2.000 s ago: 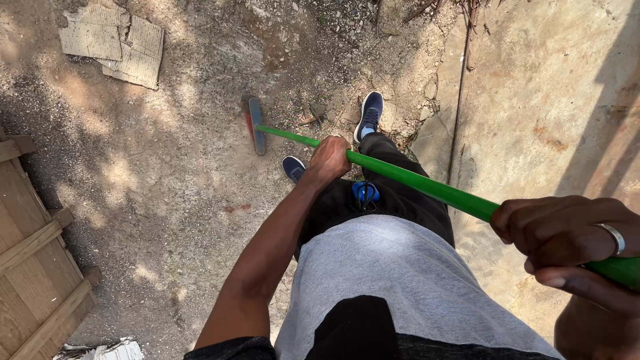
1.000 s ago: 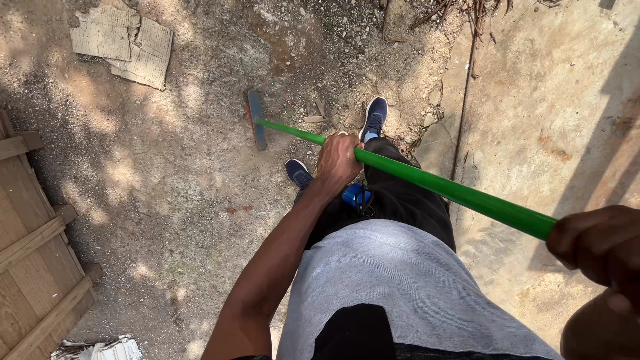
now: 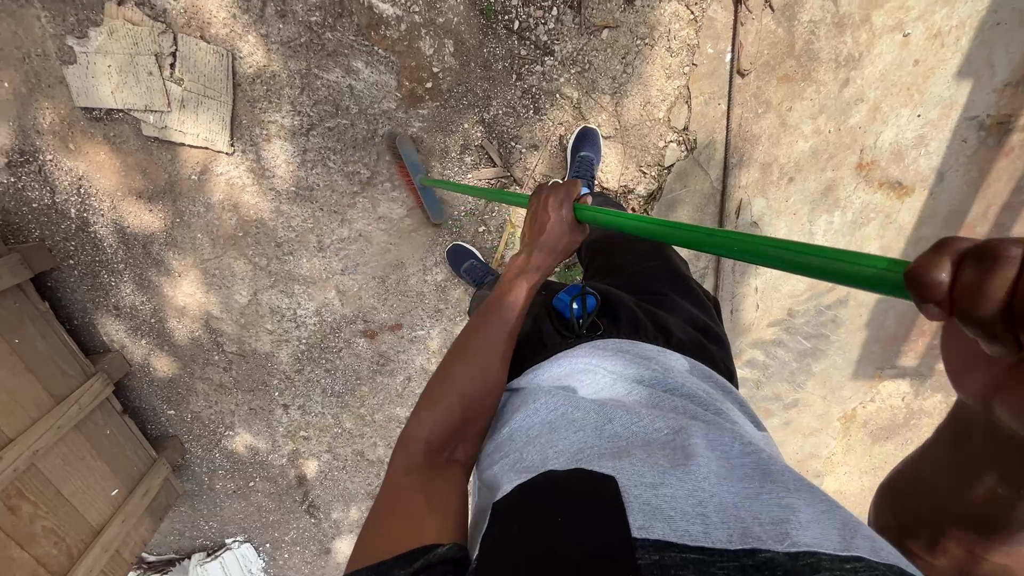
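Observation:
A long green broom handle (image 3: pixel 720 242) runs from the right edge down to a broom head (image 3: pixel 421 178) on the ground, left of my shoes. The head is grey-blue on top, with reddish bristles showing on its left side. My left hand (image 3: pixel 554 220) is wrapped around the middle of the handle and wears a ring. Near the right edge my right hand (image 3: pixel 972 292) grips the upper end, partly cut off by the frame. A blue object (image 3: pixel 574 302) with a black cord shows at the waist of my black trousers.
Flattened, torn cardboard (image 3: pixel 192 96) lies at the upper left. A wooden crate or pallet (image 3: pixel 60 416) stands at the lower left, with crumpled white material (image 3: pixel 228 560) beside it. Rubble and sticks (image 3: pixel 492 164) lie near my shoes. A concrete slab (image 3: pixel 816 144) edges the right side.
The right hand has moved towards the right edge since two seconds ago, still on the handle. The left hand keeps its grip, and the broom head remains on the ground left of the shoes.

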